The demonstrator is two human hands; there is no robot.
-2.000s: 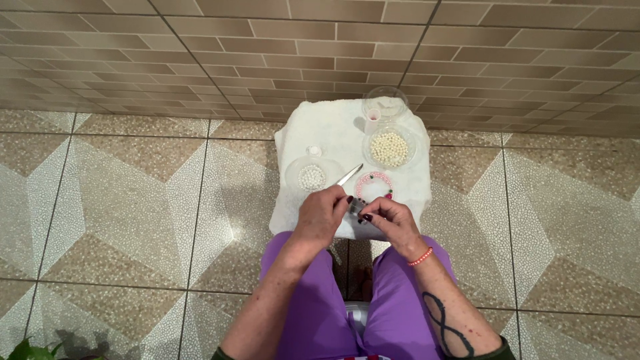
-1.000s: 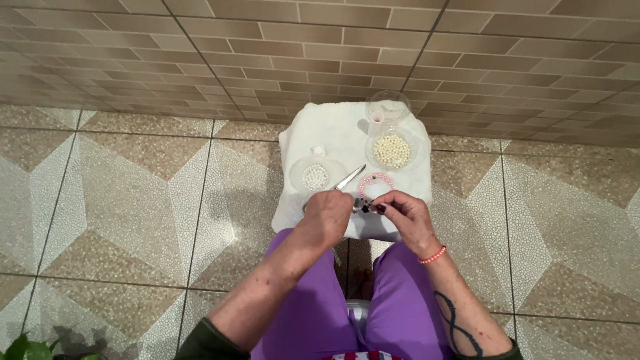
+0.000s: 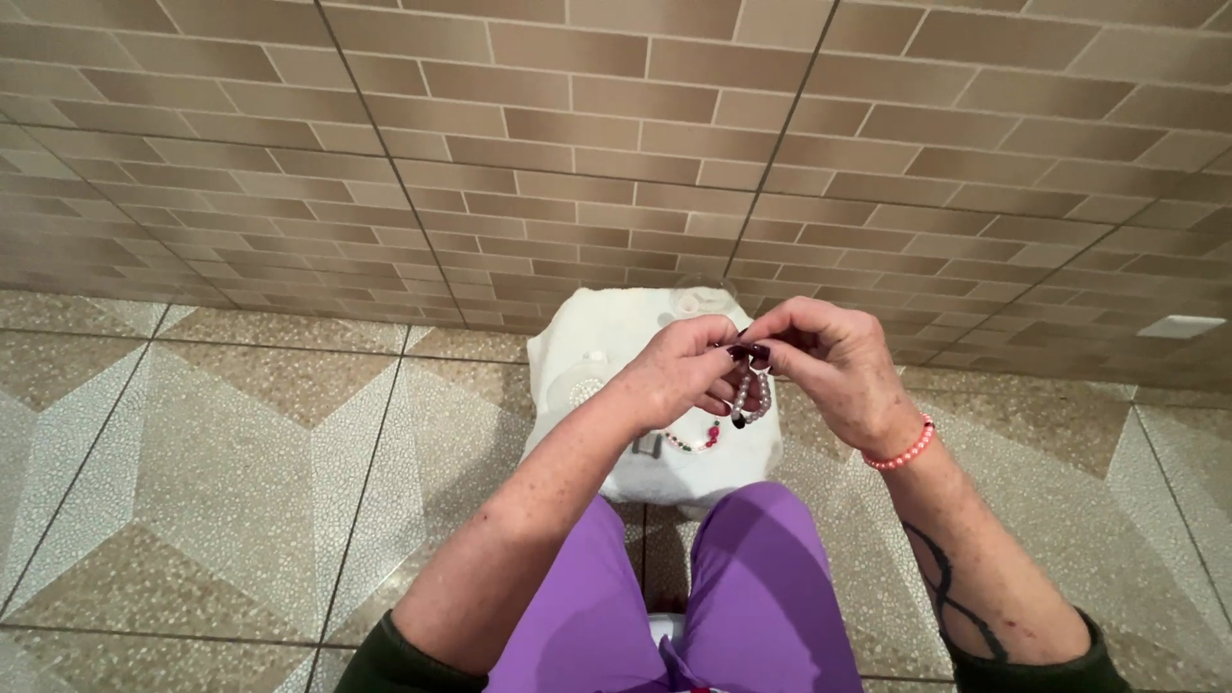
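Observation:
My left hand (image 3: pixel 679 371) and my right hand (image 3: pixel 828 371) meet fingertip to fingertip, raised over the white cloth. Pinched between them is a beaded bracelet (image 3: pixel 753 397) of pale, pearly beads with a dark bead at its bottom, hanging down as a loop. Below on the cloth lies a strand of red, green and pale beads (image 3: pixel 695 445), partly behind the bracelet and my fingers. A small grey object (image 3: pixel 647 444) rests left of that strand. A clear dish of white beads (image 3: pixel 584 390) is partly hidden by my left forearm.
The small surface is draped with a white cloth (image 3: pixel 616 322) and stands close to the brick-patterned tiled wall (image 3: pixel 577 135). A clear round container (image 3: pixel 695 300) sits at its back right edge. A small white item (image 3: pixel 595 358) is behind the bead dish. Tiled floor surrounds it.
Both hands have moved up from the near part of the cloth, with the pale bracelet now hanging from them. The view has tilted upward. My hands now cover the dish of cream beads seen before.

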